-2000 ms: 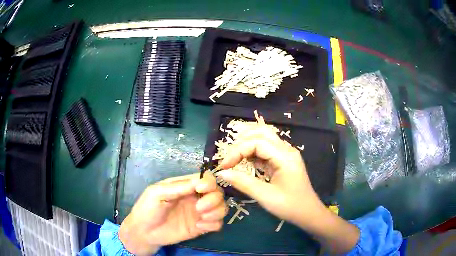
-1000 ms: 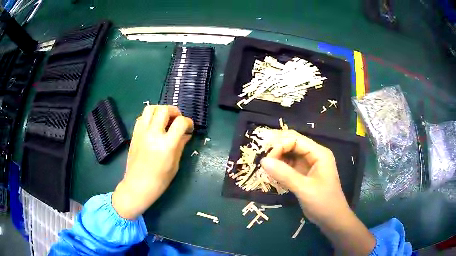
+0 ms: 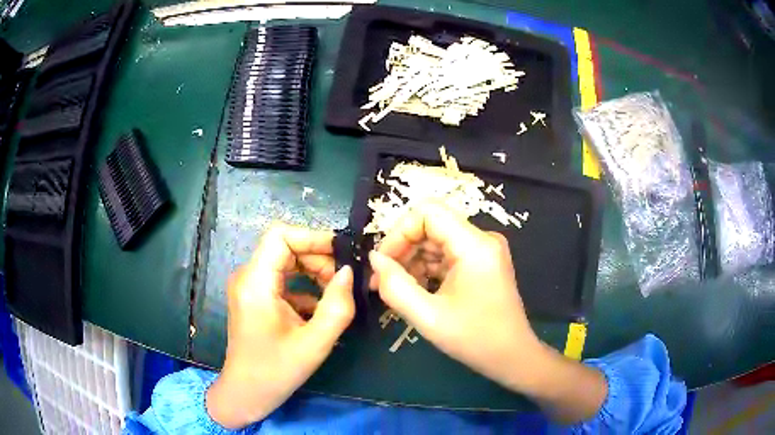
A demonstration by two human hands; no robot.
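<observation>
My left hand (image 3: pixel 293 314) holds a small black housing (image 3: pixel 347 251) between thumb and fingers, at the left edge of the near tray. My right hand (image 3: pixel 455 293) is beside it, thumb and fingertips almost together at the housing; a pale speck shows there, too small to tell what it is. The near black tray (image 3: pixel 548 246) holds a heap of pale contact strips (image 3: pixel 433 191), partly hidden behind my right hand. The far tray (image 3: pixel 348 93) holds longer pale strips (image 3: pixel 446 81). A row of black housings with a pale line (image 3: pixel 272 98) lies left of the trays.
A smaller tilted stack of housings (image 3: pixel 133 191) lies further left, beside a long black compartment tray (image 3: pixel 42 285). A bag of strips (image 3: pixel 646 187) and a smaller bag (image 3: pixel 743 221) lie right. Loose strips (image 3: pixel 406 336) lie below the near tray. A white crate (image 3: pixel 72 365) is lower left.
My left hand has left the housing row and come right, now with a housing in its fingertips. My right hand has moved from over the near heap to that housing. The view has shifted.
</observation>
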